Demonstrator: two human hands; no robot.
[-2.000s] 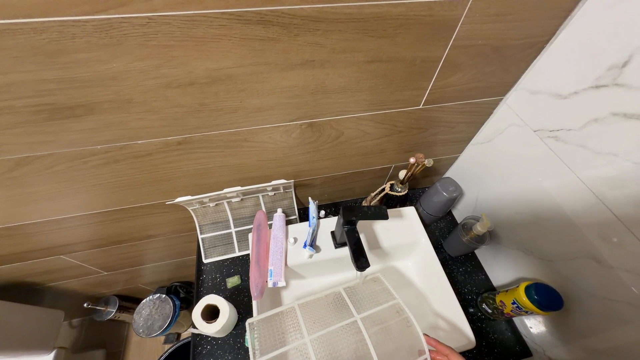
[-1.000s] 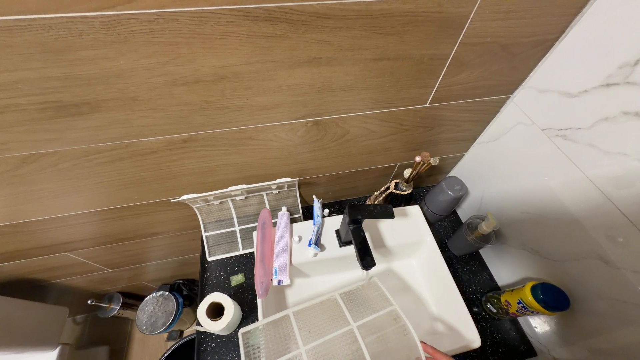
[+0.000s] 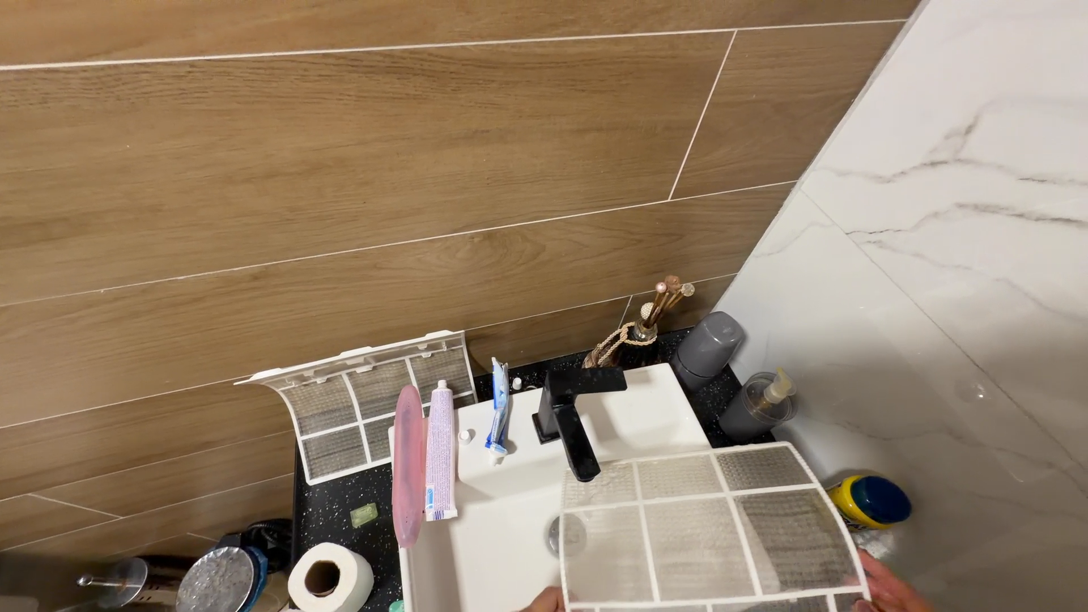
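Note:
A white-framed mesh air filter (image 3: 693, 531) is held over the right part of the white sink (image 3: 476, 561), its upper edge near the black faucet (image 3: 574, 416). My right hand (image 3: 888, 586) grips its right edge, fingers closed on the frame. At its lower left edge, my left hand (image 3: 546, 600) shows only as fingertips at the bottom of the view; its grip is mostly hidden. A second white-framed mesh filter (image 3: 365, 408) leans against the wood-look wall at the left.
A pink case (image 3: 408, 467), toothpaste tube (image 3: 441, 450) and blue-white tube (image 3: 498, 408) lie on the sink rim. Toilet paper (image 3: 331, 578) stands left. A grey cup (image 3: 707, 348), soap dispenser (image 3: 759, 404), reed diffuser (image 3: 637, 336) and yellow container with blue lid (image 3: 871, 500) are rightward.
The held filter has moved right across the sink, uncovering the basin's left part and the drain. My left fingertips have come into view at the bottom edge.

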